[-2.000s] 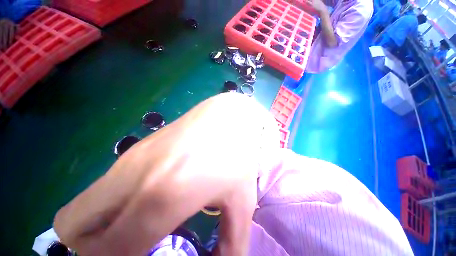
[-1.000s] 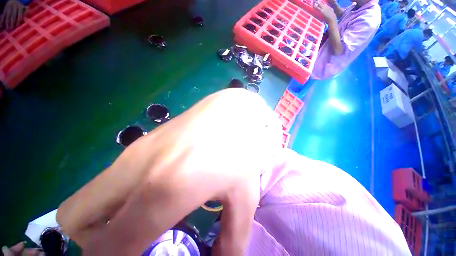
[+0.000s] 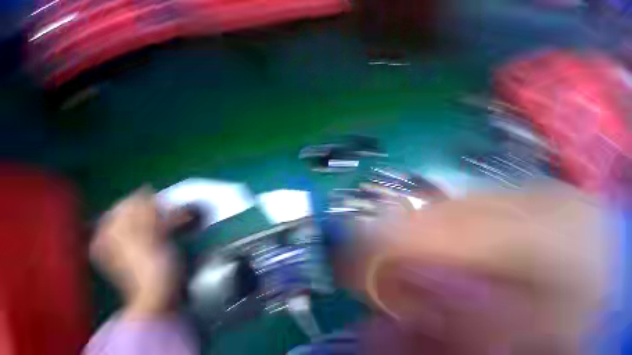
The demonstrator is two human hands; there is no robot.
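Observation:
The current view is strongly blurred. My left hand [image 3: 135, 253] is at the left, its fingers beside a dark round part [image 3: 183, 218] at the white paper [image 3: 225, 197]; whether it grips the part cannot be told. The fixture's pale round area [image 3: 216, 284] lies right of that hand, with the bluish test board [image 3: 284, 260] beside it and a white cable [image 3: 305, 315] at its near edge. My right hand [image 3: 436, 239] is a large smear at the right; its fingers and anything in them cannot be made out.
Red trays stand at the far left edge [image 3: 38, 263], the back left [image 3: 194, 21] and the right [image 3: 568, 104]. A second white piece [image 3: 287, 206] lies behind the board. Dark discs [image 3: 339, 154] lie beyond it. Blurred loose parts [image 3: 516, 132] are near the right tray.
The view has swung left and down. My left hand, the fixture and the board now show more fully. My right hand has moved to the right of the picture and no longer covers the fixture.

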